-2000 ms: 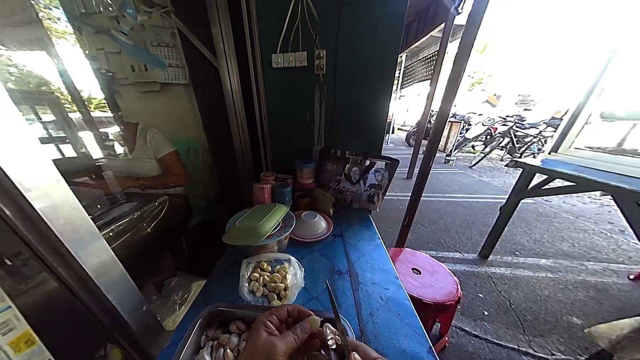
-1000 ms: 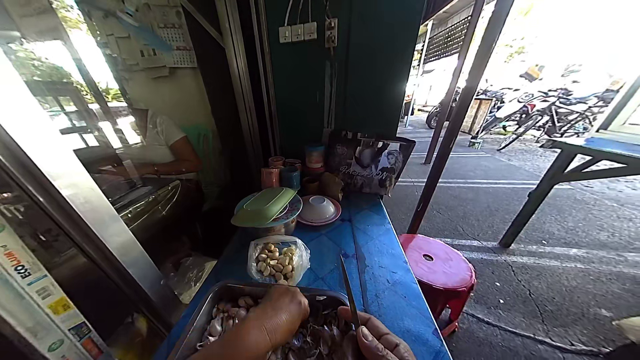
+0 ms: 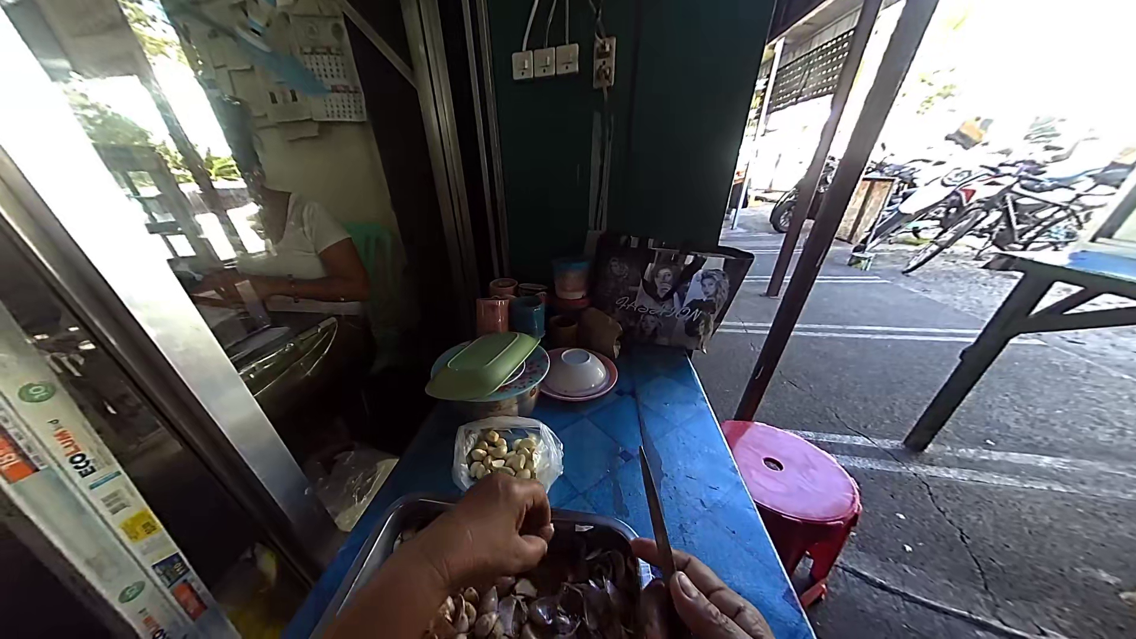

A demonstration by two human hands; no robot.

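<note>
My left hand (image 3: 499,524) is over the far part of a metal tray (image 3: 359,568), just short of a clear plastic bag (image 3: 552,457) with peeled garlic cloves (image 3: 503,455) in it. Its fingers are curled, and whether they hold a clove is hidden. My right hand (image 3: 706,595), at the tray's right edge, holds a knife (image 3: 655,506) with the blade pointing up and away. Unpeeled garlic cloves (image 3: 484,612) and loose dark skins (image 3: 577,603) lie in the tray.
Behind the bag stand a green plastic lid (image 3: 486,364) on a covered bowl, an upturned white bowl (image 3: 579,373), several cups (image 3: 527,315) and a printed bag (image 3: 670,293). A pink stool (image 3: 790,470) stands right of the blue table (image 3: 745,550). A person (image 3: 311,248) sits behind glass at left.
My left hand was beside the knife two seconds ago, then over the tray, and is now farther forward near the bag of peeled cloves. The knife remains in my right hand.
</note>
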